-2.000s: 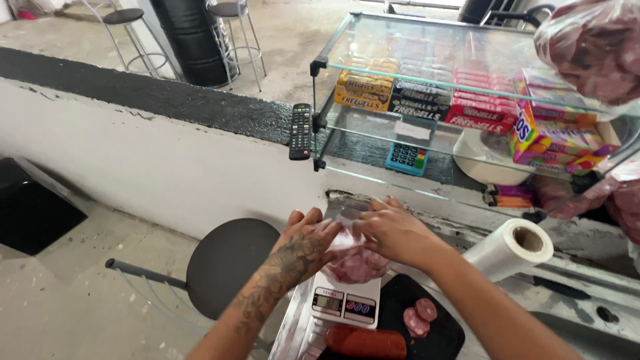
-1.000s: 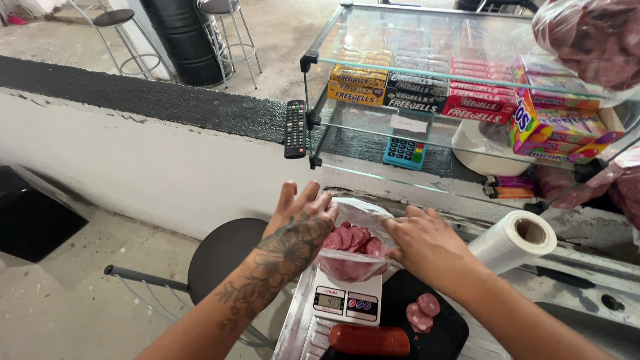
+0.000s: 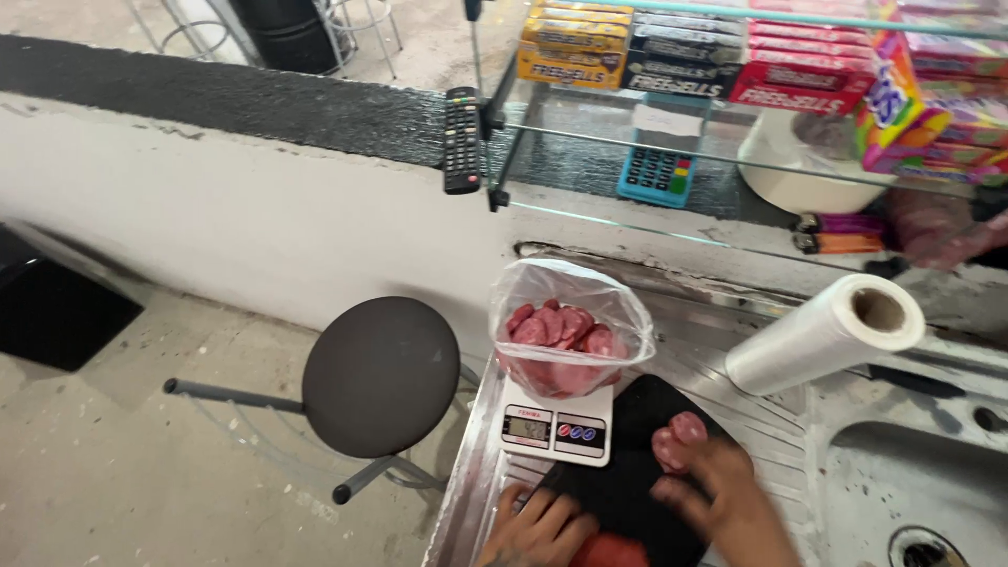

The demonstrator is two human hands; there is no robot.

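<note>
An open clear plastic bag of sliced sausage rests on a white kitchen scale with a lit display. Beside the scale lies a black cutting board. At its left edge my left hand rests on or beside a red sausage piece; whether the fingers grip it cannot be told. My right hand, blurred, reaches over the board with fingers apart, close against a few loose sausage slices.
A roll of plastic bags and a dark-handled knife lie near the steel sink. Behind are a glass display case with candy, a card terminal and a remote control. A stool stands left.
Both hands have left the bag and come down to the cutting board. The bag, handled at its rim before, now stands open on the scale. The view has moved nearer.
</note>
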